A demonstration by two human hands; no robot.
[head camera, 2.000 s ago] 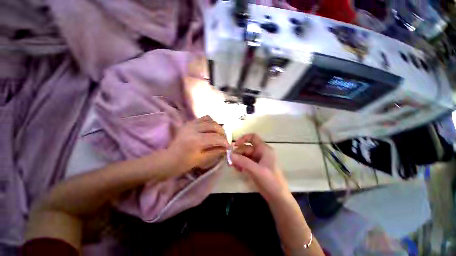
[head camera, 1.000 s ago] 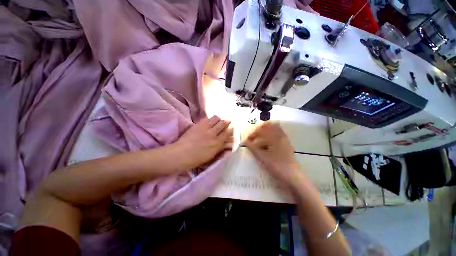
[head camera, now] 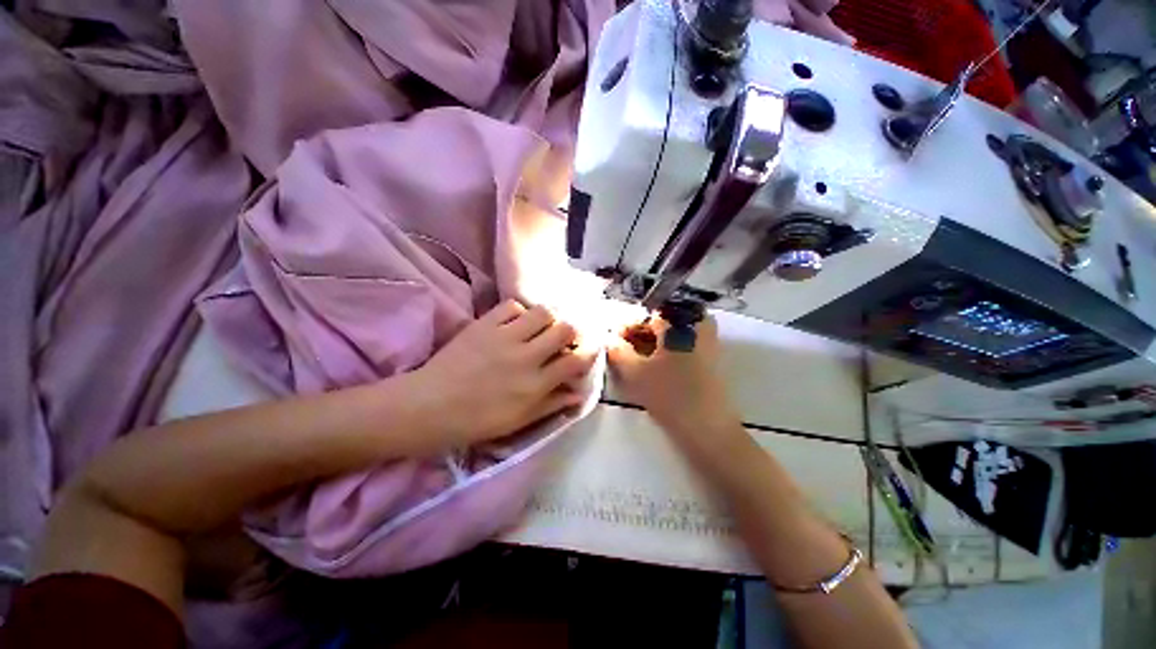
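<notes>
The dusty-pink garment piece (head camera: 368, 254) lies bunched left of the needle, with a narrow white edging (head camera: 431, 498) curving along its near edge. My left hand (head camera: 507, 374) lies on the cloth, fingers pressing its edge beside the needle area. My right hand (head camera: 666, 368) is under the machine head at the presser foot and needle (head camera: 640, 311); its fingertips are lost in the lamp glare and partly behind the head, so its grip cannot be told. The white lockstitch machine (head camera: 811, 165) stands over it.
More pink cloth (head camera: 102, 254) is heaped at left and behind. A thin hand tool (head camera: 903, 497) and loose threads lie at the bed's right end, beside a black cloth with white print (head camera: 989, 482). A red basket (head camera: 925, 44) stands behind the machine. The table's front edge (head camera: 634, 553) runs below.
My right hand has moved forward from the cloth edge to the needle area under the head. My left hand has stayed on the cloth. The whole view has shifted slightly.
</notes>
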